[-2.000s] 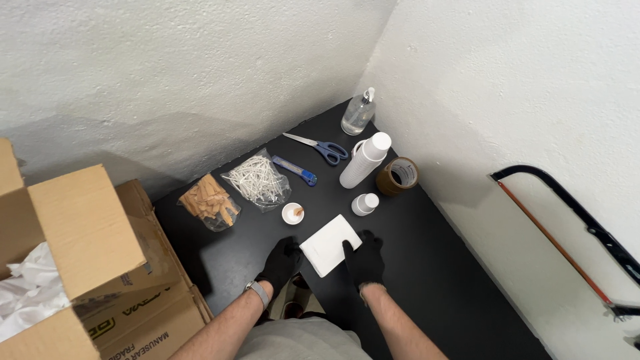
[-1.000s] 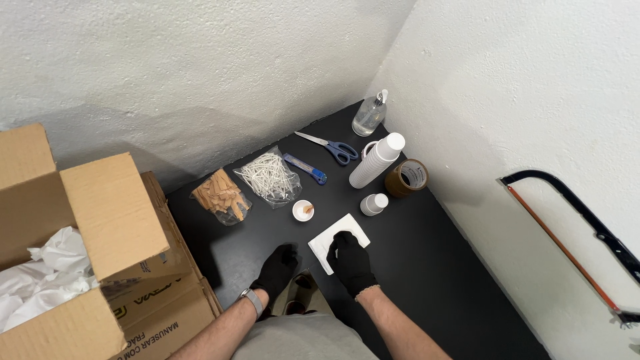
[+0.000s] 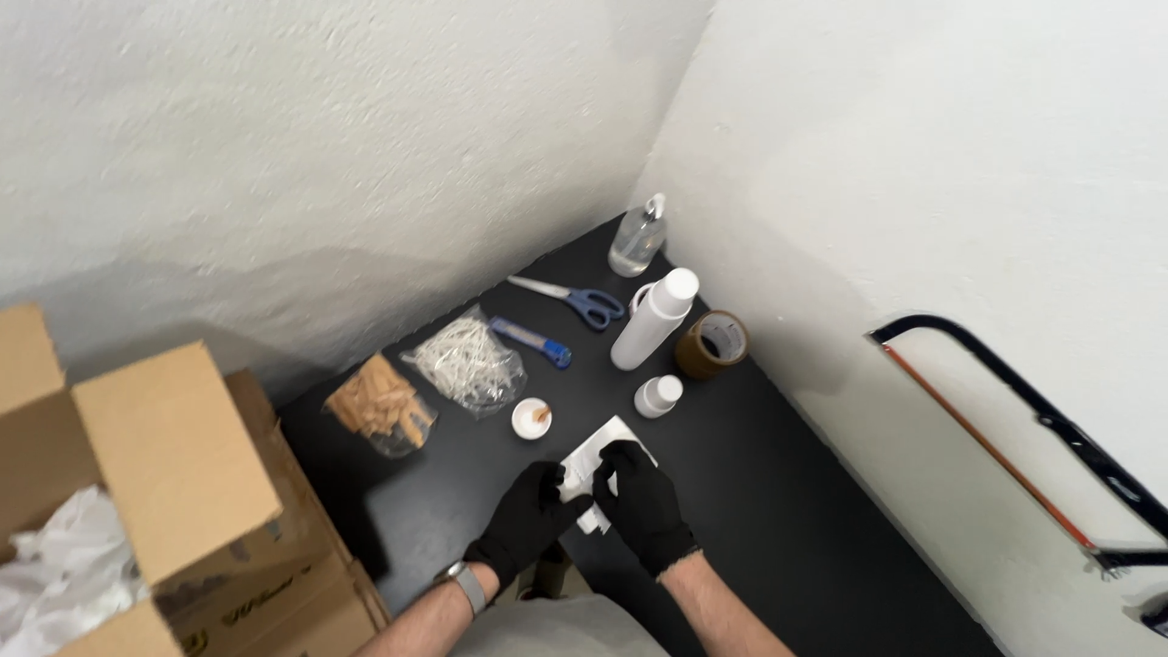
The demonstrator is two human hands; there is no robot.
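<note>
In black gloves, my left hand (image 3: 534, 516) and my right hand (image 3: 641, 505) face each other over a white sheet or pad (image 3: 619, 435) at the near edge of the black table. A small piece of crumpled white material (image 3: 593, 520) shows between and below the fingers; which hand grips it is hard to tell. Just beyond stand a small white cup (image 3: 531, 419) with a brown stick in it and a small white bottle (image 3: 658, 396). Farther back are a tall white bottle (image 3: 652, 319), a roll of brown packing tape (image 3: 711, 345) and a clear pump bottle (image 3: 638, 239).
Blue-handled scissors (image 3: 584, 300) and a blue utility knife (image 3: 532, 342) lie near the wall. Left of them are bags of white sticks (image 3: 467, 362) and tan pieces (image 3: 381, 402). An open cardboard box (image 3: 178, 465) stands at left; a hacksaw (image 3: 1004, 438) hangs on the right wall.
My left hand has moved from the table's near edge to the white sheet, close to my right hand. White material now shows between the hands.
</note>
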